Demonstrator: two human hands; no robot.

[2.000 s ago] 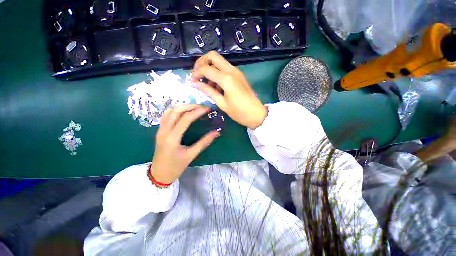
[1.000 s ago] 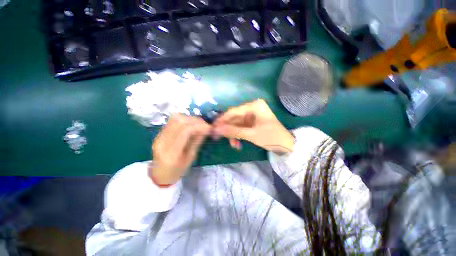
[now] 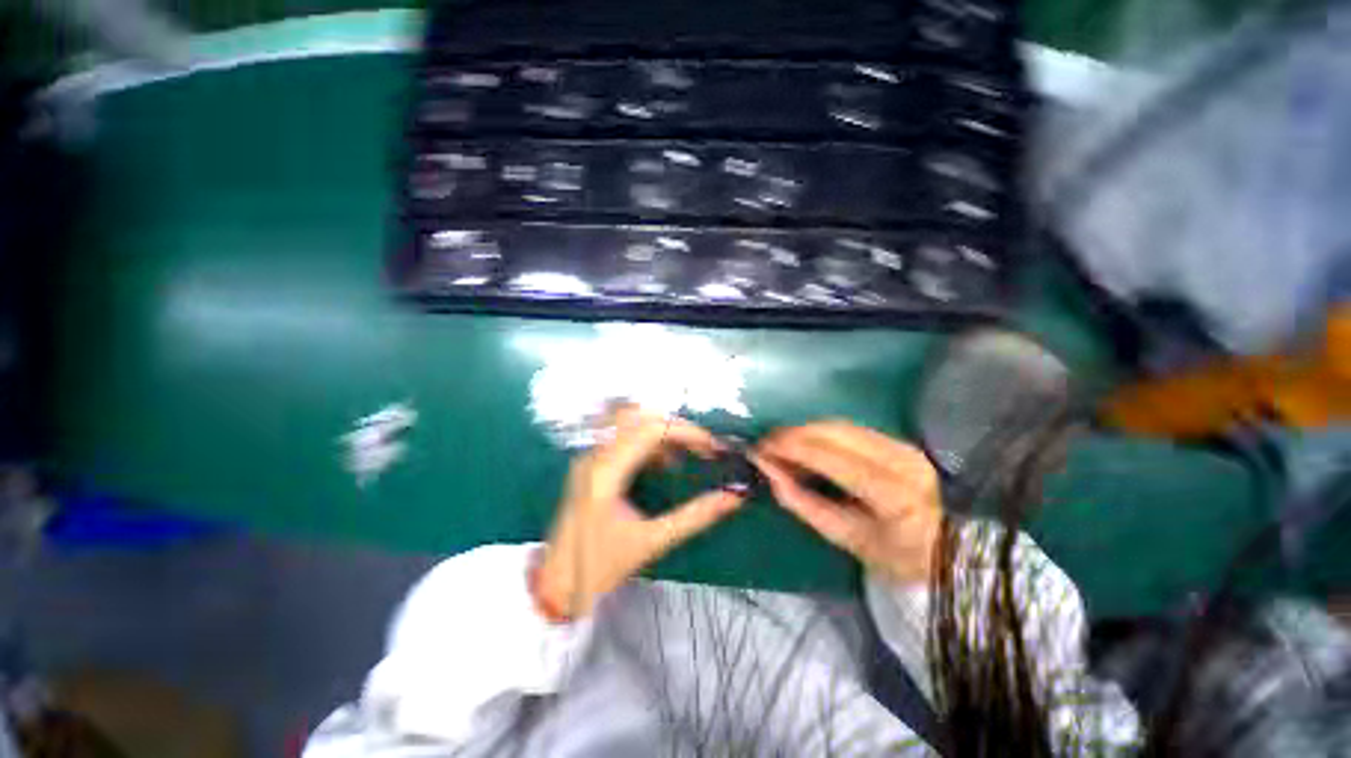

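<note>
A small round black unit is held between the fingertips of both hands, just in front of the heap; it is blurred and partly hidden by the fingers. My left hand grips its left side with thumb and index finger. My right hand touches its right side with the fingertips; whether it also holds a small part cannot be seen. The heap of small silvery-white plates lies right behind my left hand, bright and overexposed.
The black compartment tray with round units lies behind the heap. The round grey screw plate is right of my right hand, the orange electric screwdriver beyond it. A small separate pile lies left. Clear plastic bags are upper right.
The view has shifted, showing more of the tray and moving the bench items right and down. My right hand has gone from the heap to the unit beside my left hand.
</note>
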